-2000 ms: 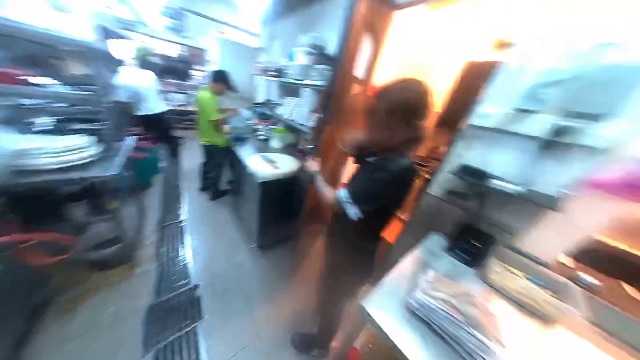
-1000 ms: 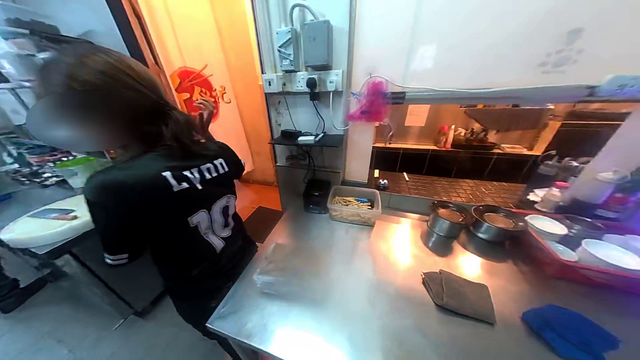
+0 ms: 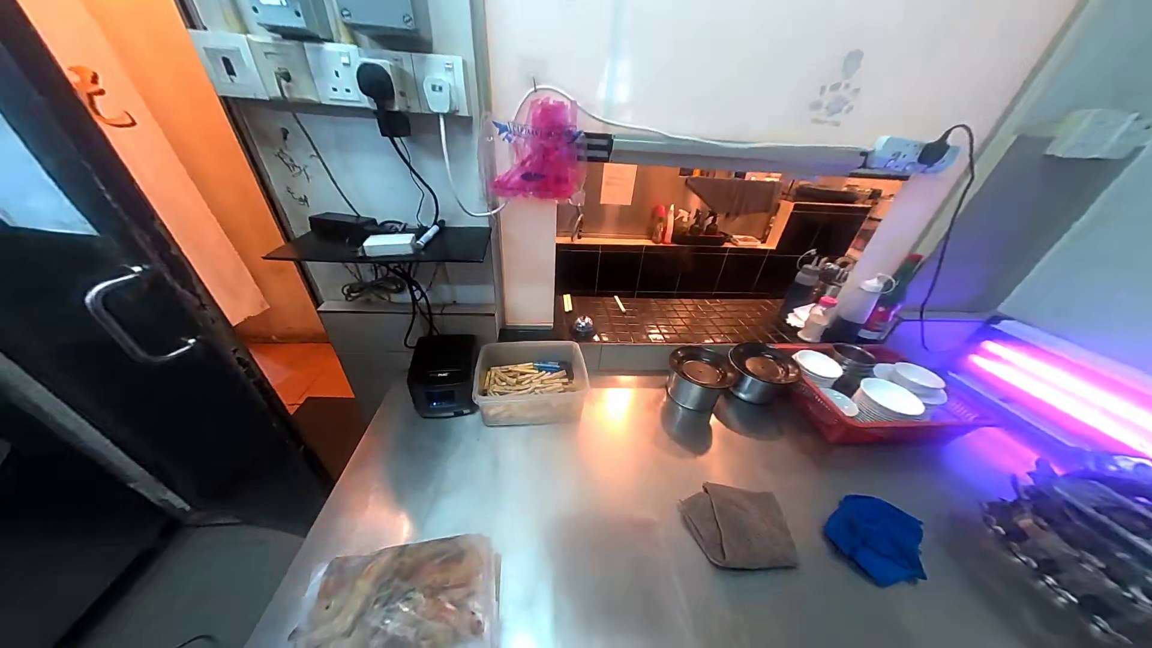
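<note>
Neither of my hands shows in the head view. Below me is a stainless steel table (image 3: pixel 594 558). A clear plastic bag with brownish contents (image 3: pixel 405 594) lies at its near left edge. A folded brown cloth (image 3: pixel 740 526) and a crumpled blue cloth (image 3: pixel 875 538) rest on the right half. Toward the back stands a plastic tub (image 3: pixel 531 412) of small pale sticks or pegs, beside a small black device (image 3: pixel 443 376). Two round metal containers (image 3: pixel 697 378) stand farther right, next to a red plastic basket (image 3: pixel 837 427) holding white bowls (image 3: pixel 889 399).
A black door (image 3: pixel 135 360) with a metal handle stands at the left. Behind the table are wall sockets (image 3: pixel 337 74), a black shelf (image 3: pixel 468 245) with cables and a serving opening. Squeeze bottles (image 3: pixel 859 306), a glowing pink-purple lamp (image 3: pixel 1062 387) and piled metal items (image 3: pixel 1080 540) are at the right.
The view has swung from the kitchen aisle to the table. The person in a black jersey, at the left one second ago, is out of view.
</note>
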